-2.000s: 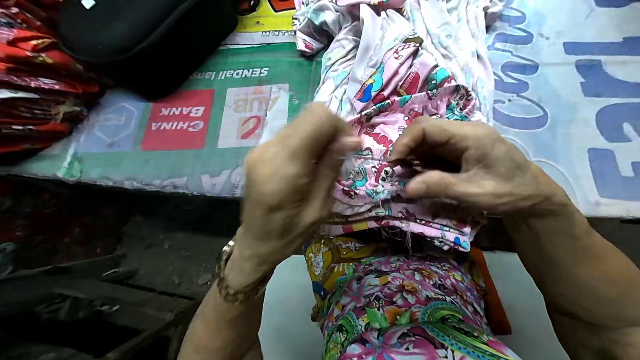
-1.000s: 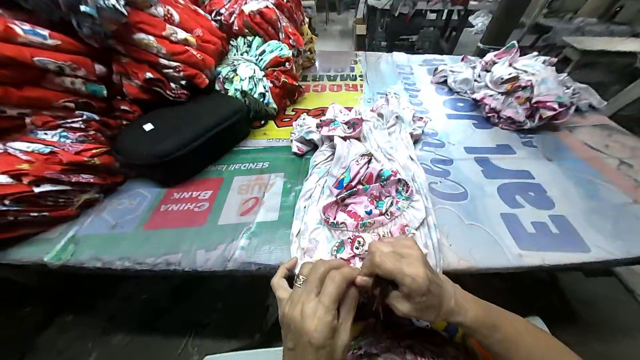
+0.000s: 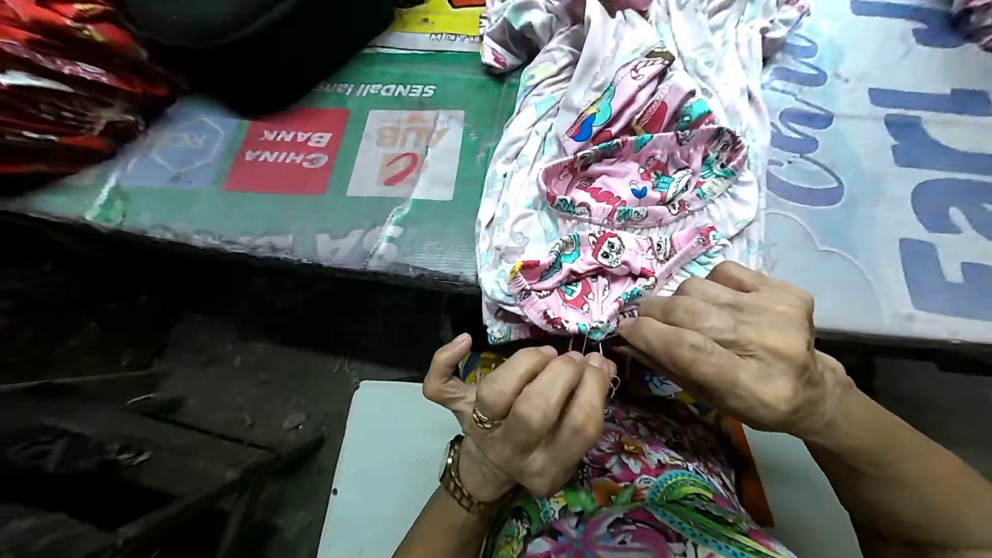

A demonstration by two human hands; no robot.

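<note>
Pink printed fabric pieces with gathered, elastic-looking edges (image 3: 612, 263) lie on a white and pale green gathered garment (image 3: 511, 209) at the table edge. My left hand (image 3: 535, 418), with a ring and a wristwatch, has its fingers curled on thin threads (image 3: 587, 345) just below the lower pink edge; its thumb stands away. My right hand (image 3: 728, 349) pinches the garment's near edge beside the threads, palm down. The fingertips of both hands are close together and partly hidden.
The table bears printed sheets, green (image 3: 434, 232) and pale blue (image 3: 821, 287). A black case (image 3: 263, 46) and a red fabric pile (image 3: 62, 101) are at the upper left. Below are patterned cloth on my lap (image 3: 620, 511) and a white surface (image 3: 380, 473).
The pink pieces, covered by my hands two seconds ago, now show above them. Both hands have come down to the garment's near edge. The view has tilted up and back down.
</note>
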